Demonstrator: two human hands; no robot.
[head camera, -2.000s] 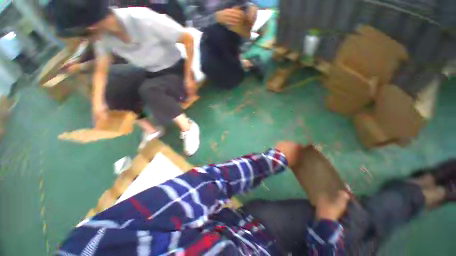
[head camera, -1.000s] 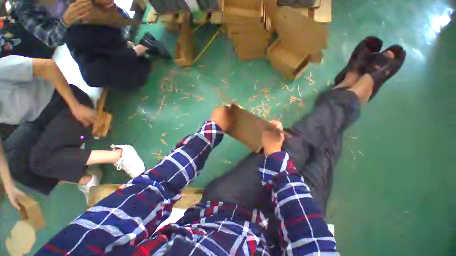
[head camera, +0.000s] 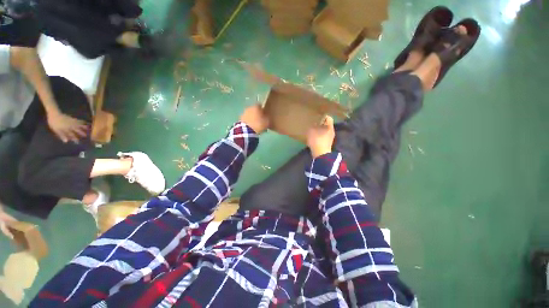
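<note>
A small tan cardboard box (head camera: 293, 112) is held in the air over my lap, partly folded, with a blurred flap sticking out at its far side. My left hand (head camera: 255, 118) grips its left end. My right hand (head camera: 321, 136) grips its near right corner, thumb on top. The fingers behind the cardboard are hidden.
My outstretched legs (head camera: 379, 144) reach to the upper right. Folded small boxes (head camera: 341, 35) lie at the top. Cardboard scraps (head camera: 349, 78) litter the green floor. A seated person's white shoe (head camera: 144, 172) is at left. A yellow strap (head camera: 232, 18) lies near the top.
The box has opened out from a narrow folded shape, showing its inner face and a raised far flap. Both hands still hold it. The view has shifted, and the neighbour's hand has moved.
</note>
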